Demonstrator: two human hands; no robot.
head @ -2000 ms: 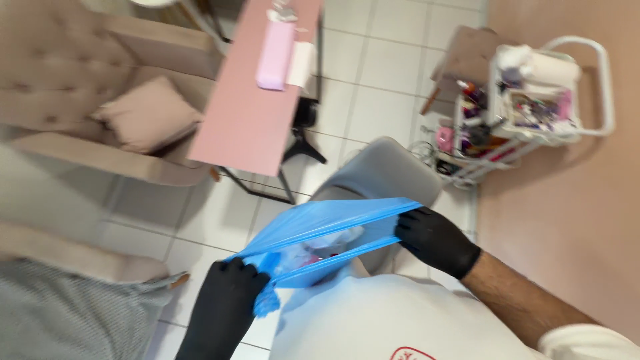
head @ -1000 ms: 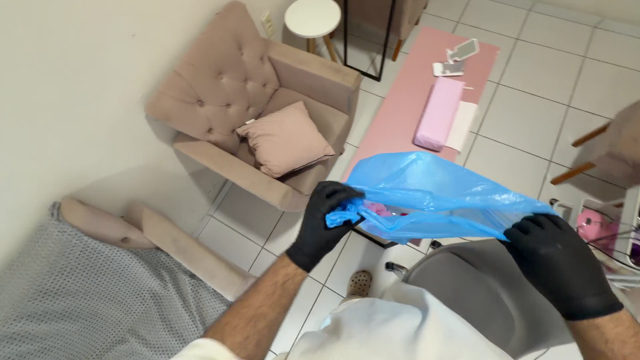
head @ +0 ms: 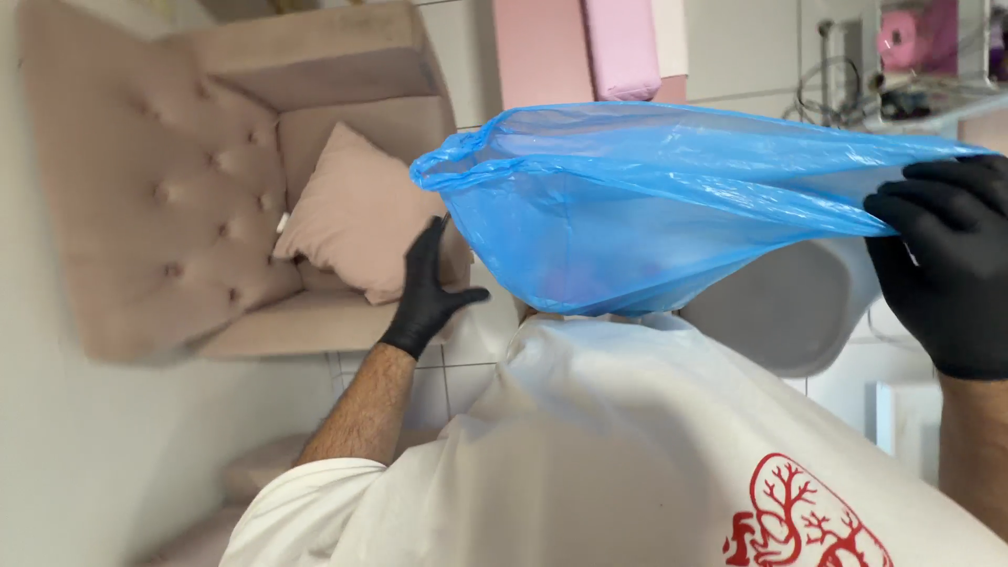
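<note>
A translucent blue plastic bag [head: 614, 213] stretches across the middle of the view, its twisted left end hanging free beside the armchair. My right hand [head: 945, 244], in a black glove, is closed on the bag's right end. Something pinkish shows faintly through the lower part of the bag. My left hand [head: 433, 291], also in a black glove, is below the bag's left end with thumb and fingers apart and nothing in it. A gap shows between it and the bag.
On the left stands a tufted beige armchair [head: 142, 205] with a pink cushion [head: 362, 213]. A pink table [head: 543, 55] bearing a pink padded armrest [head: 622, 47] is beyond the bag. A grey seat [head: 772, 307] is under the bag's right part. Cables [head: 827, 90] and a cart are at the upper right.
My left hand has let go of the bag, which it gripped in both earlier frames. My right hand still holds the other end. The view has shifted markedly.
</note>
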